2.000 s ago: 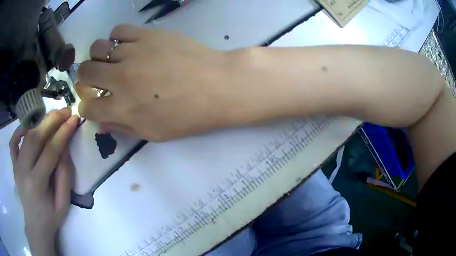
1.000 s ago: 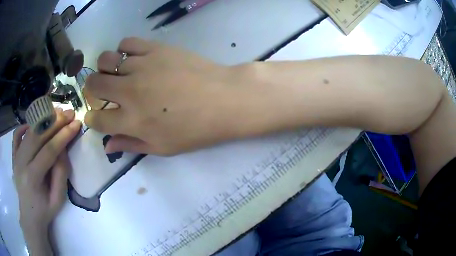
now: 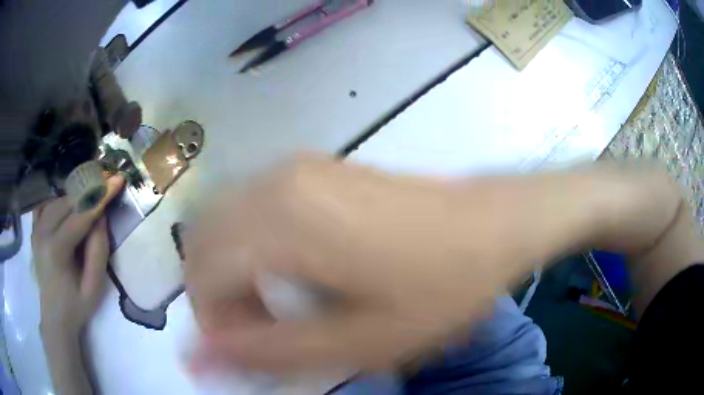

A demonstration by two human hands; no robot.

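My left hand (image 3: 68, 262) is at the left, fingertips just below the presser foot (image 3: 123, 166), partly behind the ribbed cream knob (image 3: 86, 186). I cannot make out fabric under it. My right hand (image 3: 332, 262) is strongly blurred, in front of the bed and toward my lap, away from the foot. A pale patch shows between its fingers; I cannot tell if it is fabric or the table. The orange-brown seam guide (image 3: 164, 160) with its round silver screw and the shiny needle plate (image 3: 135, 202) lie uncovered beside the foot.
Pink-handled thread snips (image 3: 309, 27) lie on the bed at the top. A tan printed card (image 3: 525, 31) and a black phone-like object (image 3: 606, 6) are at the upper right. The dark machine head (image 3: 46, 69) fills the upper left. A blue bin (image 3: 614, 270) is at the right, below the table.
My right hand has left the presser foot and moved toward my lap, uncovering the seam guide. My left hand stays by the foot. The view has shifted slightly, showing more of the snips.
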